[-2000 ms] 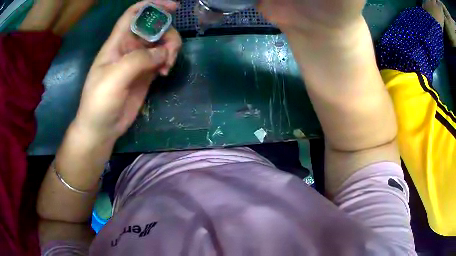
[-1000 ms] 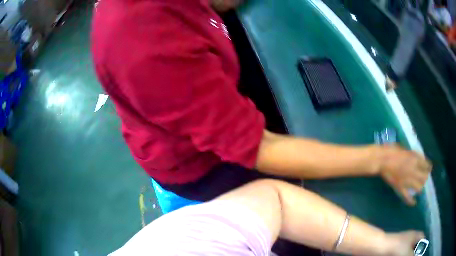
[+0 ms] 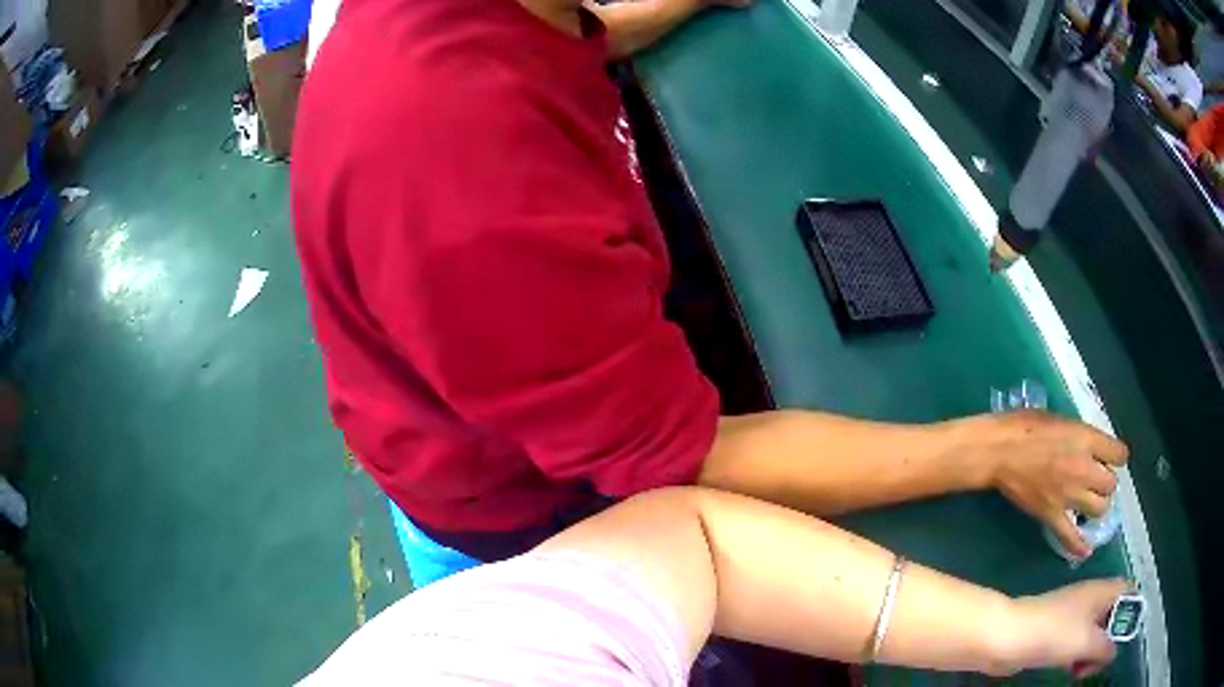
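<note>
My left hand (image 3: 1074,628) is at the lower right, at the end of my bare forearm with a thin bracelet. It holds a small white-rimmed housing (image 3: 1126,617) with a green circuit board inside, next to the pale rail (image 3: 1152,570). My right hand is out of the picture.
A person in a red shirt (image 3: 497,269) sits close beside me; their hand (image 3: 1054,470) is over a clear round item (image 3: 1090,530) near the rail. A black screw tray (image 3: 866,266) lies on the green bench. A grey electric screwdriver (image 3: 1056,159) hangs at the upper right.
The view has swung left from my lap and bench edge to the neighbour. My right hand has left the picture. My left hand still holds the housing, now near the rail.
</note>
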